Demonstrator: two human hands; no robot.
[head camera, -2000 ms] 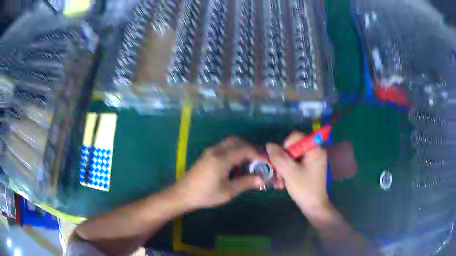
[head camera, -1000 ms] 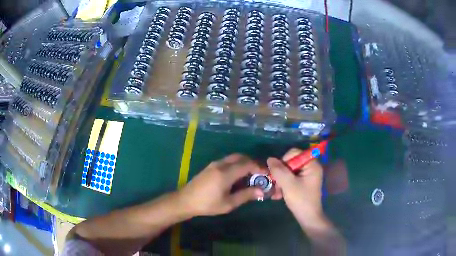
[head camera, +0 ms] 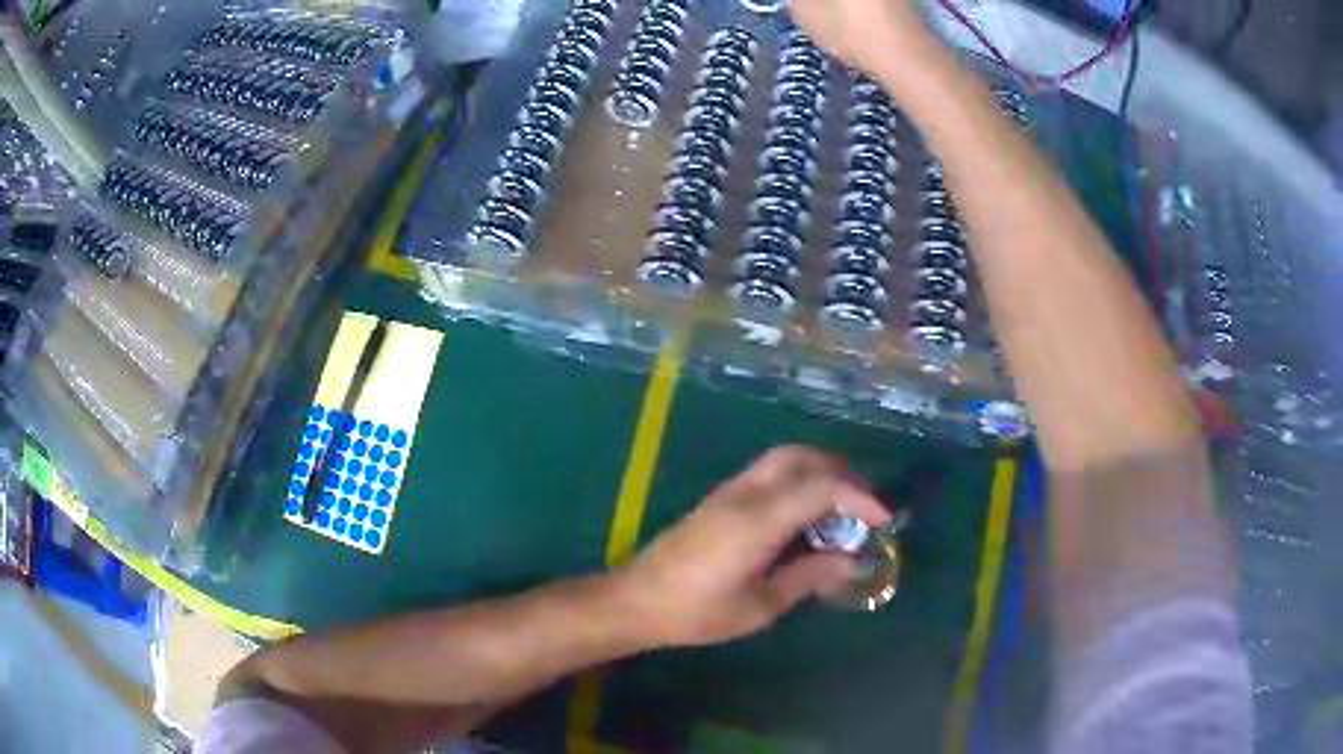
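My left hand [head camera: 744, 552] is above the green mat [head camera: 516, 442], its thumb and fingertips closed on a small silver round part [head camera: 840, 532]. A gold-silver round holder [head camera: 875, 578] shows just below and right of the part, blurred and partly covered by the fingers. My right arm reaches over the clear parts tray [head camera: 589, 317] to the top edge. My right hand [head camera: 857, 27] is cut off there, its fingertips out of view. Another round metal part [head camera: 762, 5] shows at the top edge beside it. The red probe is not visible.
The main tray holds rows of silver parts on edge. Stacked side trays stand left [head camera: 184, 354] and right [head camera: 1252, 280]. A sheet of blue dots [head camera: 401, 386] with a dark thin stick [head camera: 342, 432] lies left. Red wire [head camera: 1016, 69] runs at top right.
My right hand has left the front of my left hand and reached up over the tray; the red probe no longer shows in it. The view has shifted, moving the tray and mat rightward.
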